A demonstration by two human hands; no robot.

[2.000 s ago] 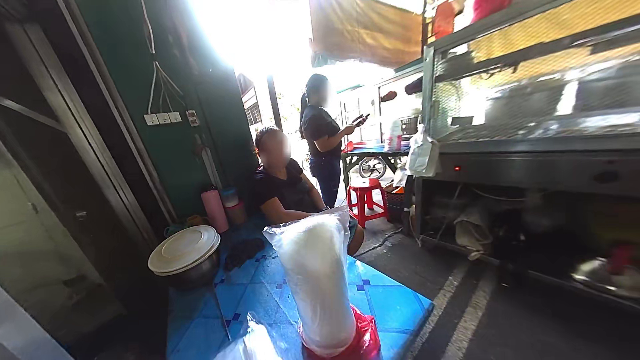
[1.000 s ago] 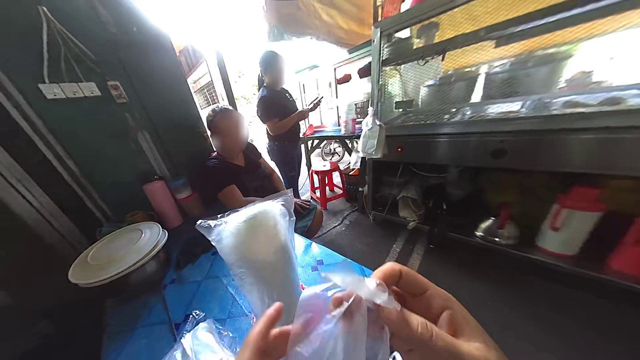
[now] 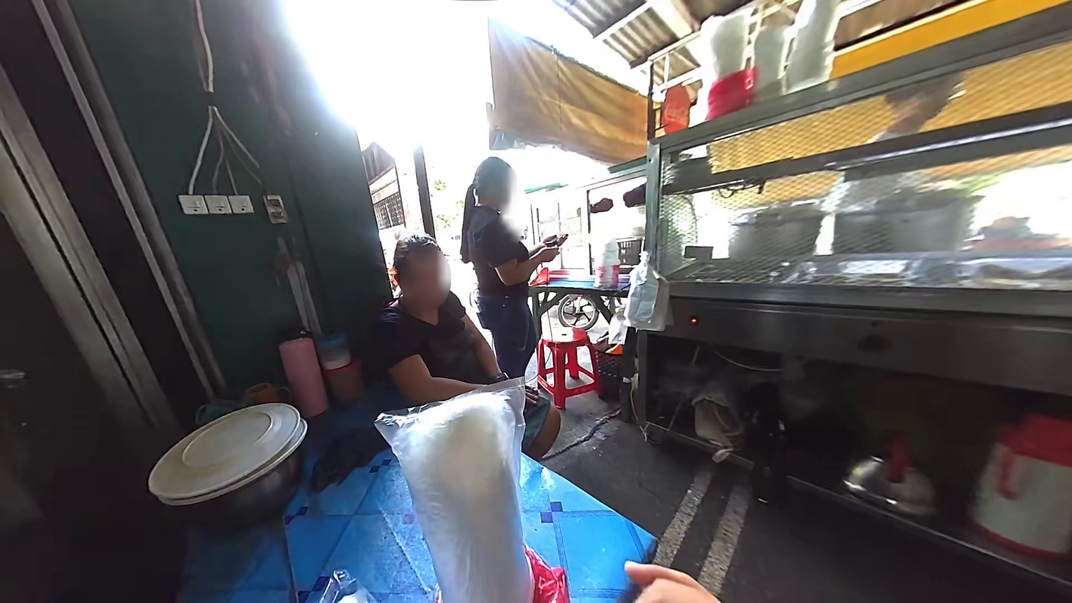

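Note:
A tall clear plastic bag with a white filling (image 3: pixel 465 494) stands upright on the blue patterned tabletop (image 3: pixel 590 536), with red plastic (image 3: pixel 546 578) at its base. Only some fingers of my right hand (image 3: pixel 670 584) show at the bottom edge, right of the table corner; whether they hold anything is hidden below the frame. My left hand is out of the frame. Part of another clear plastic bag (image 3: pixel 345 588) shows at the bottom, left of the tall one.
A steel bowl with a cream lid (image 3: pixel 230 452) and a pink bottle (image 3: pixel 303 375) stand at the left. One person (image 3: pixel 431 343) sits beyond the table; another (image 3: pixel 502 260) stands behind. A red stool (image 3: pixel 568 364) and a steel food stall (image 3: pixel 837 322) are at the right.
One second ago both my hands were at a thin plastic bag before the tall one. Now my left hand is gone from view and my right is lower, mostly cut off. The view has shifted.

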